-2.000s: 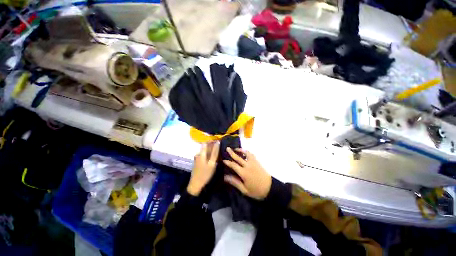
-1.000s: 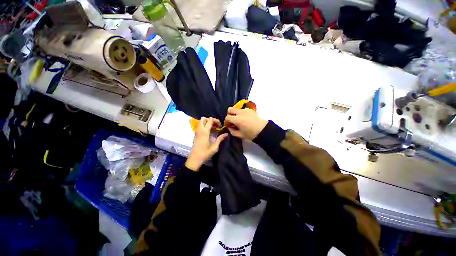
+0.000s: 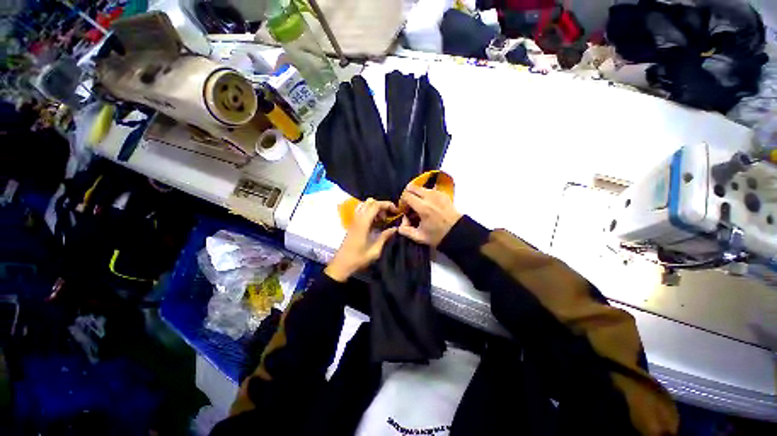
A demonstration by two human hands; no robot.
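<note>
A bundle of black cut pieces (image 3: 358, 136) lies across the table's front edge, its upper ends fanned on the white top and its lower part hanging over the edge toward my lap. An orange-yellow fabric strip (image 3: 440, 181) goes round its middle, with a loop at the right and an end at the left. My left hand (image 3: 365, 239) pinches the strip at the knot from the left. My right hand (image 3: 428, 216) pinches it from the right. The fingertips nearly meet, and they hide the knot.
A white lockstitch machine head with a blue stripe (image 3: 692, 197) stands at the right. An older cream machine (image 3: 175, 83), a white roll (image 3: 272, 146) and a green-topped bottle (image 3: 294, 34) are at the left. A blue crate (image 3: 189, 298) with clear bags sits below. Black cloth (image 3: 694, 51) lies at the back right.
My hands have moved from the cloth below the strip up to the strip's knot and hold it. The bundle's lower part now shows more fully. The view has shifted.
</note>
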